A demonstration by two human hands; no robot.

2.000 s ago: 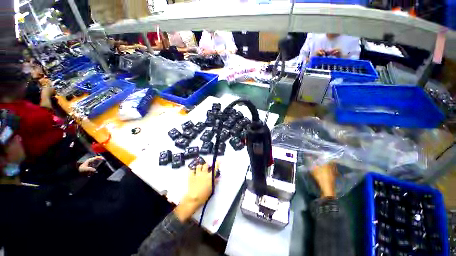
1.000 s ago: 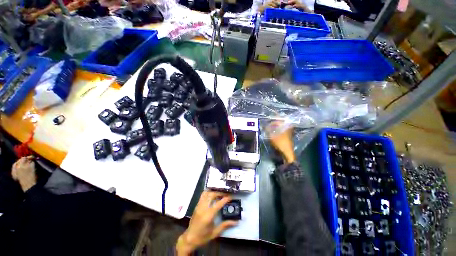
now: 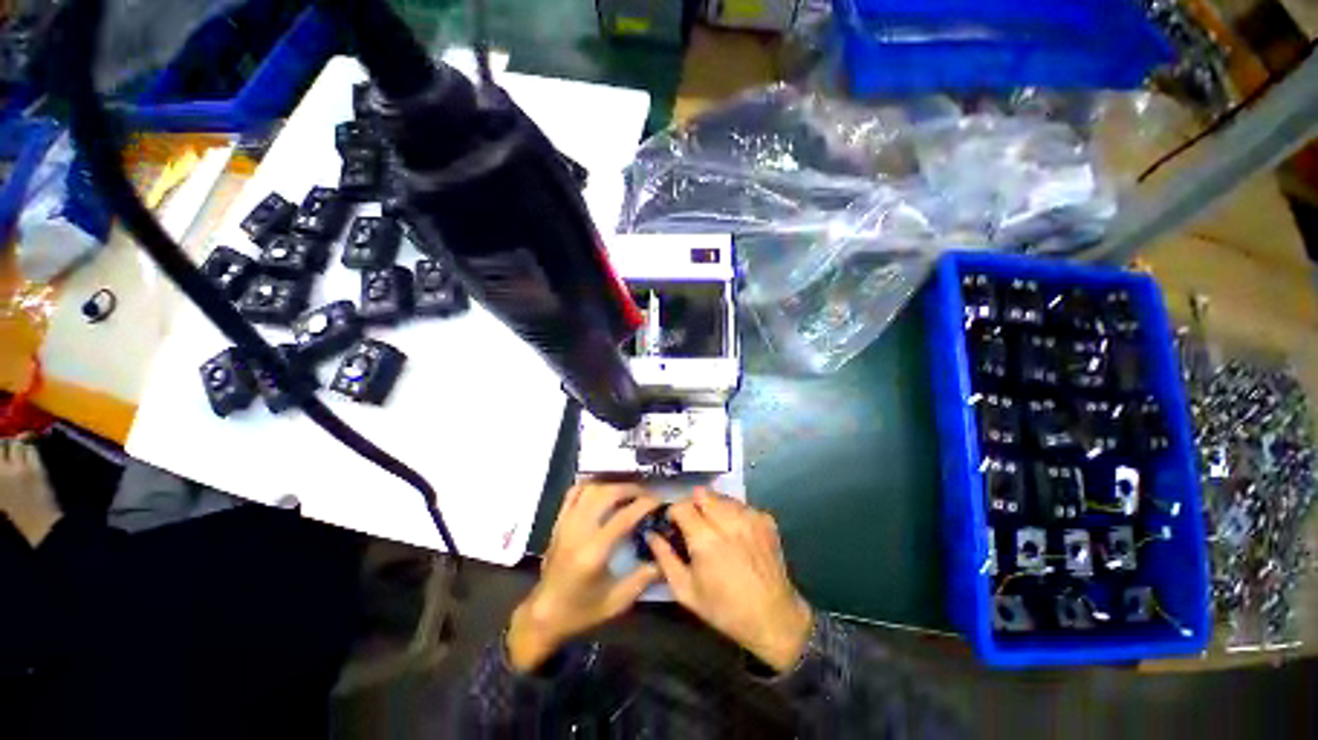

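My left hand (image 3: 581, 561) and my right hand (image 3: 734, 567) meet on a small black housing (image 3: 661, 535) at the front of the white plate. Fingers of both hands cover most of the housing. The white screw feeder (image 3: 685, 383) stands just beyond my hands. The large black electric screwdriver (image 3: 513, 239) with a red lever hangs at a slant, its tip over the feeder's front end. Black assemblies (image 3: 367, 372) lie in a loose cluster on the white board (image 3: 477, 470) at the left.
A blue tray (image 3: 954, 477) of black housings and silver modules stands at the right. Glittering metal parts (image 3: 1250, 492) lie beyond it. Crumpled clear bags (image 3: 853, 203) lie behind the feeder, with another blue tray (image 3: 997, 51) behind them. The screwdriver's cord (image 3: 340, 429) crosses the board. A person's hand (image 3: 26, 484) shows at the left edge.
The view has tilted down and closer. My right hand has come from beside the feeder to the housing. My left hand has stayed on the housing since one second ago, after leaving the cluster.
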